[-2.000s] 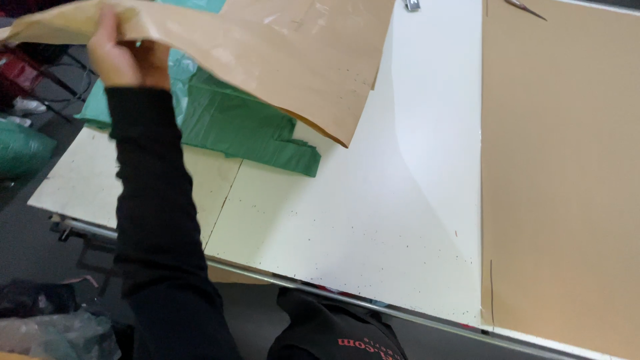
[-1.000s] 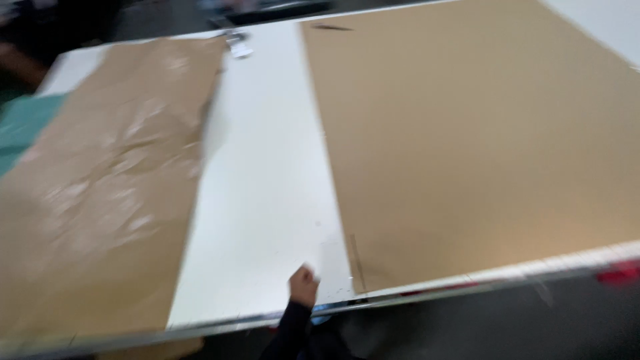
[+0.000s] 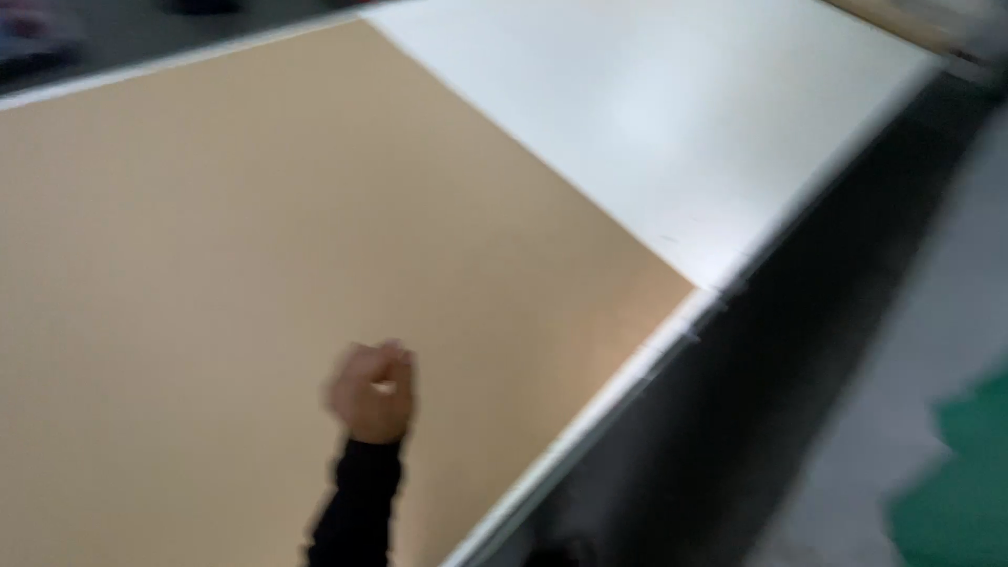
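My left hand, blurred, is in the lower middle with its fingers curled in and a small pale gap between thumb and fingers. I see no object in it. Below and around it spreads a large smooth sheet of brown paper or card, flat on a white table. Whether the hand touches the sheet cannot be told. A black sleeve covers the wrist. My right hand is out of view.
The table's near edge slants up to the right beside a dark floor. Green material lies on a grey surface at lower right. A blurred tan object is at the top right.
The view has swung far to the right. My left hand, earlier on a wrinkled brown sheet, has let it go; that sheet lay on the table's left part a second ago and is out of view.
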